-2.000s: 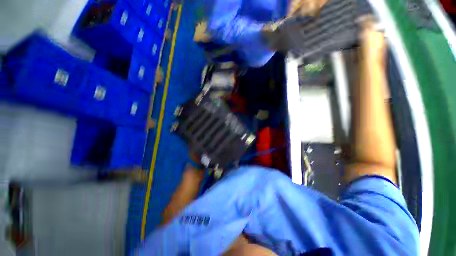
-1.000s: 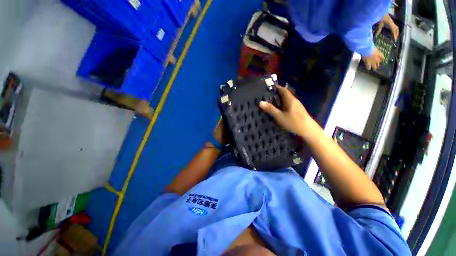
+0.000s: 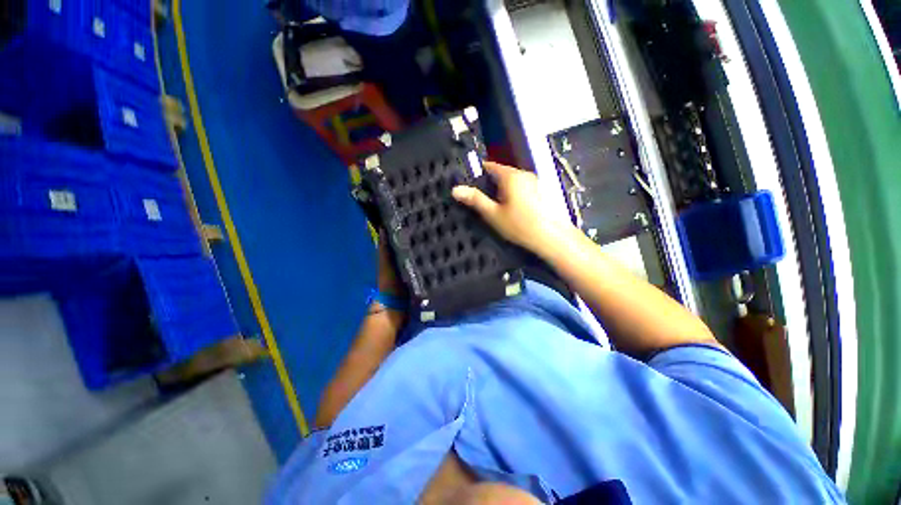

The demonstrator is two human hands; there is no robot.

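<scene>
A black solder pallet (image 3: pixel 440 227) with rows of small openings and pale clips at its corners is held up close in front of my chest, tilted. My right hand (image 3: pixel 509 205) grips its right edge, with the thumb lying on the face. My left hand (image 3: pixel 388 268) is at the left edge, mostly hidden behind the pallet; a blue wrist strap (image 3: pixel 383 300) shows below it. A second black pallet (image 3: pixel 601 180) with thin silver levers lies on the rail line to the right.
A small blue parts bin (image 3: pixel 731 235) sits beyond the rail, near a reddish brown block (image 3: pixel 763 350). The green conveyor (image 3: pixel 840 197) runs at far right. A red stool (image 3: pixel 351 116) and part of a person in blue (image 3: pixel 366 12) are ahead. Blue crates (image 3: pixel 109 207) stand left.
The view has swung right, so the pallet and both hands appear further left. Both hands still hold the pallet. The blue bin and more of the green conveyor now show.
</scene>
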